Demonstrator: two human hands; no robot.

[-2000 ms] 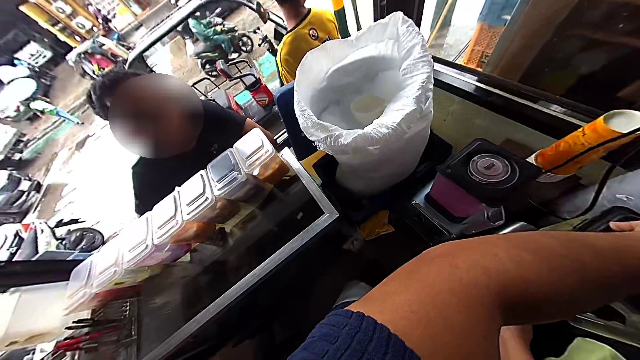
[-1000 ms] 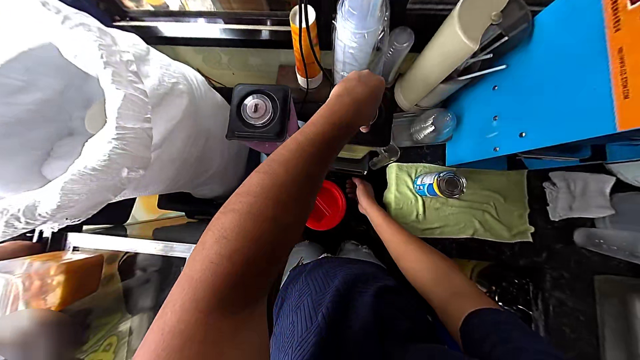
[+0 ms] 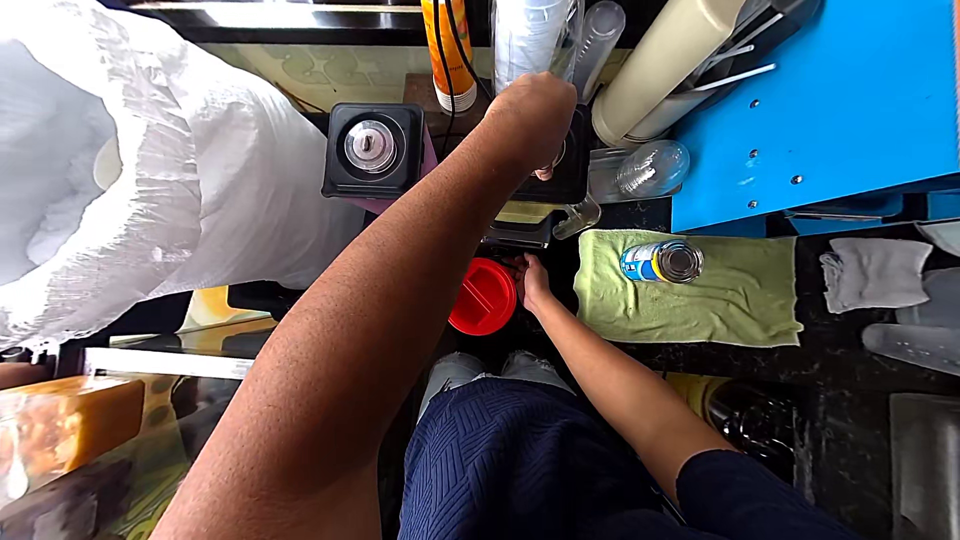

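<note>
My left hand (image 3: pixel 534 120) is curled over the black lid (image 3: pixel 574 169) of a blender, with a fingertip beside its clear cap; the palm side is hidden. My right hand (image 3: pixel 532 279) is low at the front of the same blender's base (image 3: pixel 517 234), its fingertips partly lost in shadow. Just left of that hand lies a round red plastic lid (image 3: pixel 484 296). A second blender with a black lid (image 3: pixel 371 148) and a purplish jar stands to the left of my left forearm.
A large white plastic bag (image 3: pixel 247 165) bulges at left. Stacked plastic cups (image 3: pixel 529 41) and an orange cup sleeve (image 3: pixel 448 52) stand behind. On a green cloth (image 3: pixel 739 300) lies a tin can (image 3: pixel 661 261). A blue panel (image 3: pixel 847 112) fills the upper right; a grey cloth (image 3: pixel 881 274) lies at right.
The view has swung strongly from the street side to the counter over two seconds. Since one second ago, both hands have stayed in nearly the same places at the blender.
</note>
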